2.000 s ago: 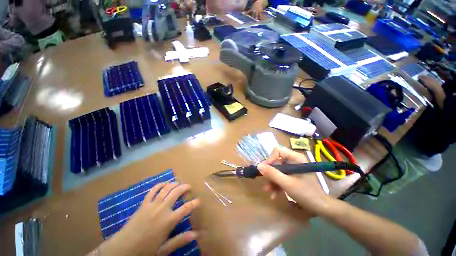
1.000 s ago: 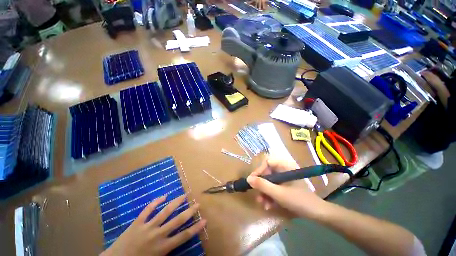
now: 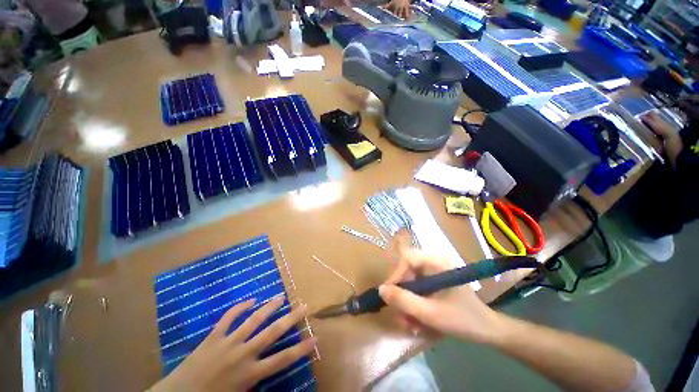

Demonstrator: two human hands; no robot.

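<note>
A blue solar cell sheet [image 3: 222,283] with pale lines lies on the brown table in front of me. My left hand [image 3: 241,348] lies on it, palm down, fingers spread. A thin ribbon [image 3: 295,298] lies along the sheet's right edge, close to my left fingertips. My right hand [image 3: 433,295] holds a black soldering iron [image 3: 460,276] like a pen. Its dark tip is beside the ribbon; I cannot tell if they touch. A loose ribbon piece [image 3: 333,270] lies above the tip. More ribbons [image 3: 389,211] lie in a pile beyond my right hand.
Cell stacks [image 3: 149,187] stand on a pale mat behind the sheet. A black iron stand [image 3: 351,139], a grey rounded machine [image 3: 420,99], a dark station box [image 3: 533,157] and red-yellow pliers [image 3: 512,228] are at the right. Stacked cell strings [image 3: 46,207] stand at the left.
The iron's tip has moved left and down to the sheet's right edge. A ribbon now lies along that edge. My left hand has shifted slightly right and lies flatter on the sheet.
</note>
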